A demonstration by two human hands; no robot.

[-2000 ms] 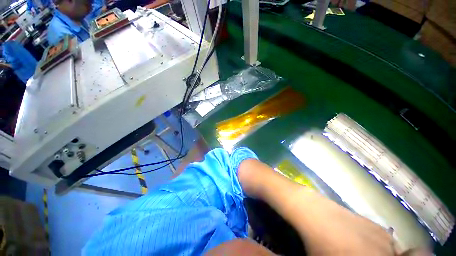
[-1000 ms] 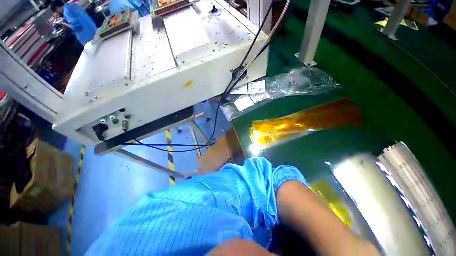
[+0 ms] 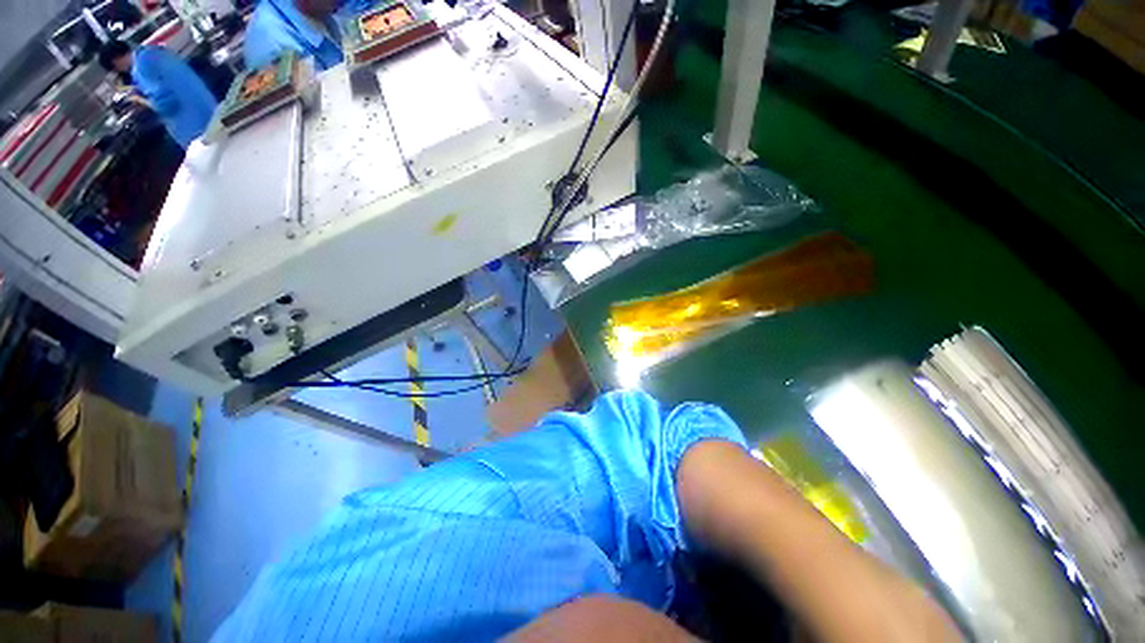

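A blue-sleeved forearm (image 3: pixel 804 546), seemingly my left, crosses the lower middle and runs out at the bottom edge. Neither of my hands shows. A blurred patch of skin at the bottom centre cannot be made out. Beyond the forearm lie yellow tape pieces (image 3: pixel 816 492) on a clear strip, partly covered by the arm. Next to them is a wide, glaring pale liner sheet (image 3: pixel 935 484). To its right lies a curved whitish sheet with narrow rows (image 3: pixel 1036 459). No screen or tweezers can be seen.
An amber strip bundle (image 3: pixel 753 286) and crumpled clear plastic bag (image 3: pixel 722 207) lie on the green surface (image 3: pixel 917 239). A white machine (image 3: pixel 377 232) with hanging black cables stands left. Cardboard boxes (image 3: pixel 119 490) stand on the blue floor. People in blue sit beyond.
The view has swung left since two seconds ago, then slightly back, so the bench things sit further right. The part of my hand seen at the lower right has gone out of the picture.
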